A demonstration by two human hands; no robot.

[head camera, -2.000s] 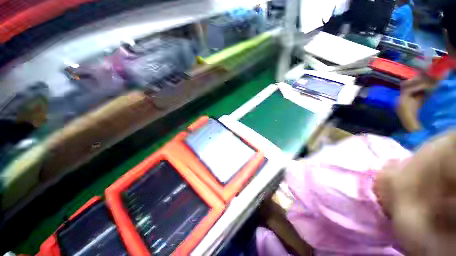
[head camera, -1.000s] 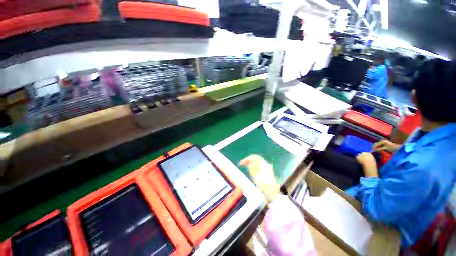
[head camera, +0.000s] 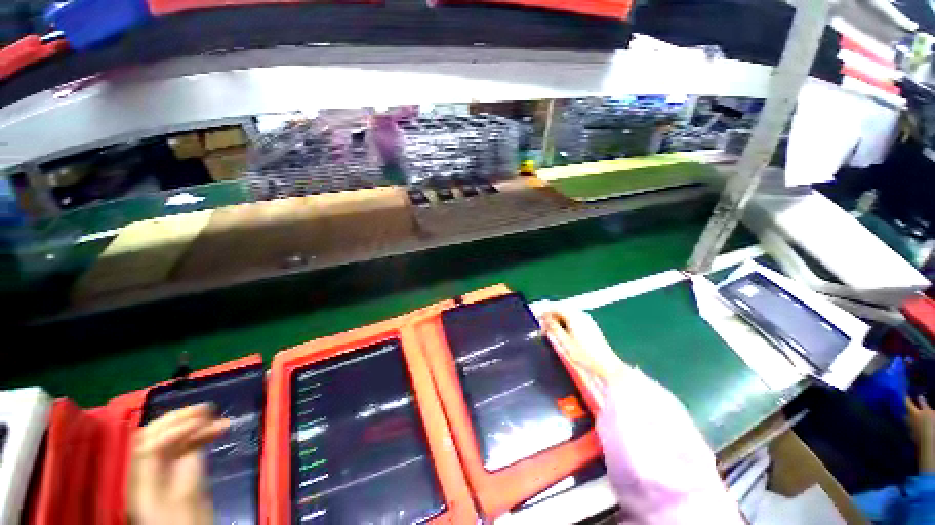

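Observation:
Three red foam trays stand side by side, each with a dark tablet. The right tablet (head camera: 513,374) has a small orange-red square near its lower right. The middle tablet (head camera: 359,436) shows a column of small green and white lines. The left tablet (head camera: 238,436) is partly covered by my left hand (head camera: 174,461), which is blurred, with fingers extended and no object seen in it. My right hand (head camera: 576,347), in a pink sleeve, lies along the right edge of the right tray (head camera: 466,451); whether its fingers grip the tray is unclear.
A white tray (head camera: 866,354) holds another tablet at the right, past the green bench top (head camera: 666,344). A shelf (head camera: 410,82) with a slanting post (head camera: 754,154) spans above. A white tray edge (head camera: 23,436) is far left. An open carton (head camera: 805,467) and a person's hand (head camera: 923,420) are lower right.
The view has swung left. My right hand has moved from above the green surface to the right tray's edge. My left hand has come into view. The right tablet's screen has gone from white to dark.

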